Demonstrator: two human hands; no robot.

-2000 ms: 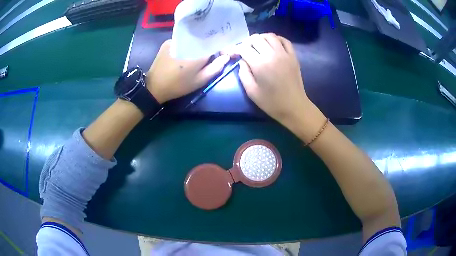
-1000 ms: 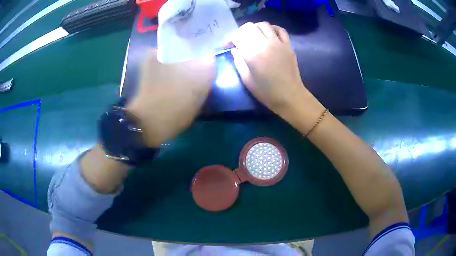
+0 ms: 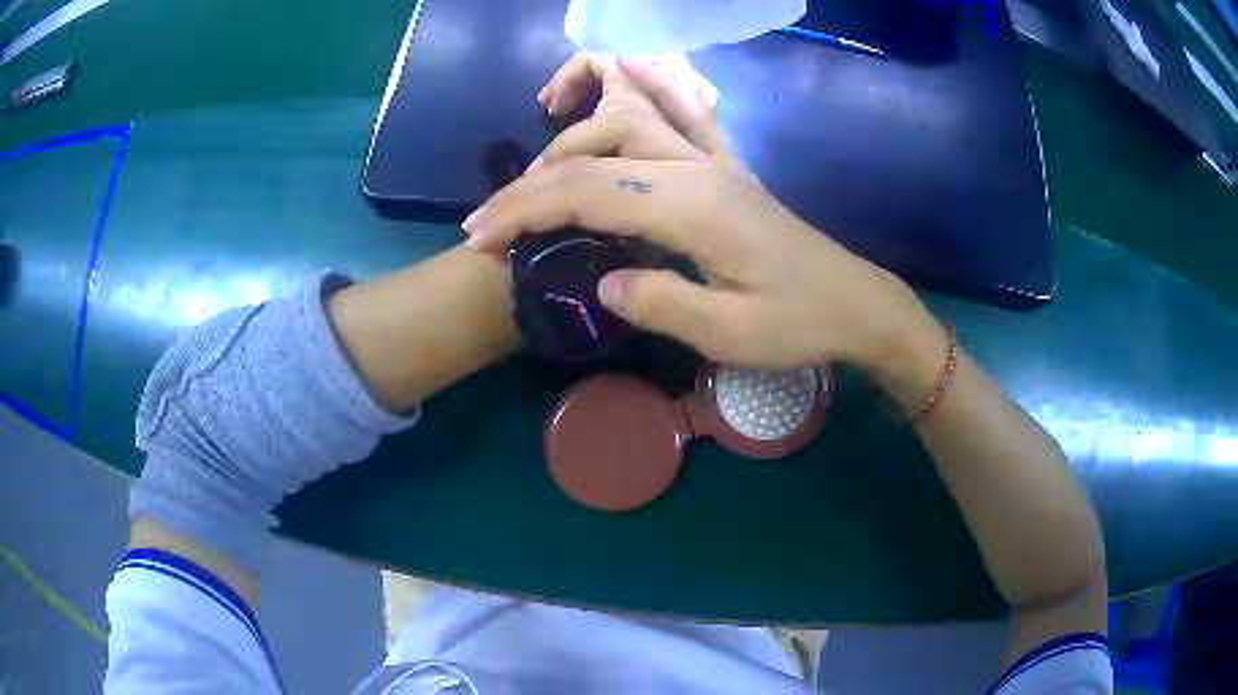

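Observation:
The black wristwatch (image 3: pixel 570 302) is on my left wrist, its lit face turned up. My right hand (image 3: pixel 733 245) lies across it, thumb on the face's right edge and fingers around its far side. My left hand (image 3: pixel 635 111) is largely hidden behind the right one, over the black mat; its visible fingers are loosely apart and I see nothing in them. The thin blue stick (image 3: pixel 835 40) lies at the mat's far side beside the white wipe (image 3: pixel 652 25), which the top edge cuts off.
An open folding compact lies on the green bench in front of me, its brown-pink disc (image 3: pixel 614 444) left of its white dotted disc (image 3: pixel 767 405). The black mat (image 3: pixel 923 177) spans the centre. Blue tape (image 3: pixel 98 272) and a small metal piece (image 3: pixel 41 86) are at left.
The blue stick has left my hands and lies on the mat. My left forearm has swung inward, and my right hand has come back onto the watch. The view has tilted down.

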